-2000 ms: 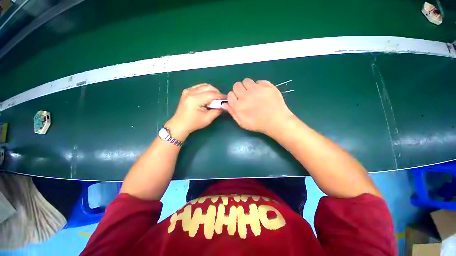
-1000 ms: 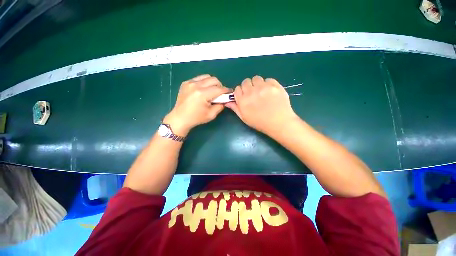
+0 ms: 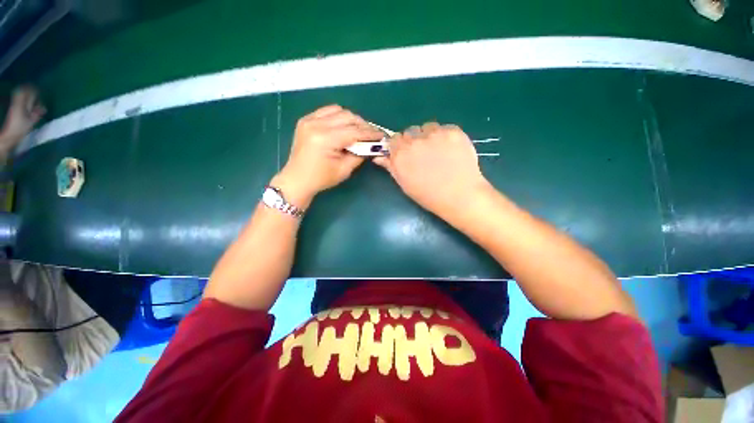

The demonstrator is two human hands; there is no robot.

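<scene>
A white plastic housing point(image 3: 364, 149), seen nearly edge-on with a dark insert in its edge, is held between my hands above the green ledge. My left hand point(image 3: 327, 150) grips its left side. My right hand point(image 3: 436, 163) is closed at its right end. Two thin pale prongs, possibly tweezers point(image 3: 488, 154), stick out to the right of my right fist. A thin pale edge shows above the housing between the hands. The fingers hide most of the housing and the tool.
A white-and-green unit point(image 3: 71, 178) lies on the ledge at left. Another unit point(image 3: 709, 8) is on the belt at top right, beyond the white strip point(image 3: 430, 62). A person's hand point(image 3: 22, 111) is at the left edge. Blue stools and cardboard boxes point(image 3: 734, 368) stand below.
Both hands still hold the housing; a thin pale edge now shows above it. Another person's hand has appeared at the left edge. The view has shifted slightly, and the belt unit sits nearer the top edge.
</scene>
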